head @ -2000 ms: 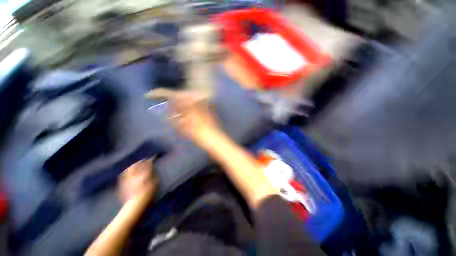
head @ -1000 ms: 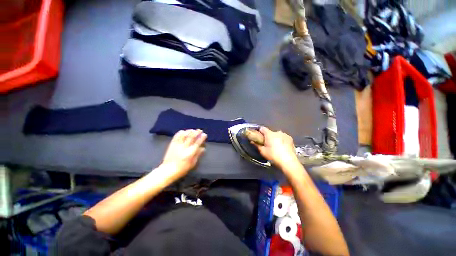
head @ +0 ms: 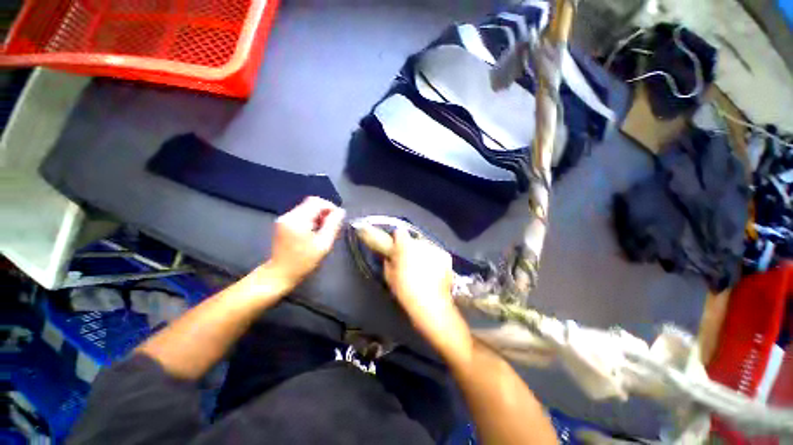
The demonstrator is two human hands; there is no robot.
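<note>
A narrow navy collar piece lies flat on the grey padded table. My left hand is at its right end with the fingers curled; I cannot tell whether they pinch it. My right hand grips the handle of the steam iron, which is down on the table just right of my left hand. A dark strip shows beyond my right hand, partly hidden by the hand. Fanned unpressed pieces, with navy and pale grey faces, lie beyond the iron.
A red plastic basket stands at the far left. The cloth-wrapped iron hose hangs across the pile and runs to the lower right. Dark crumpled cloth lies at right, near a second red basket. Blue baskets are below the table edge.
The view has swung left, so the table things appear shifted right. My left hand has moved left off the piece by the iron to the left-hand collar piece. My right hand still holds the iron.
</note>
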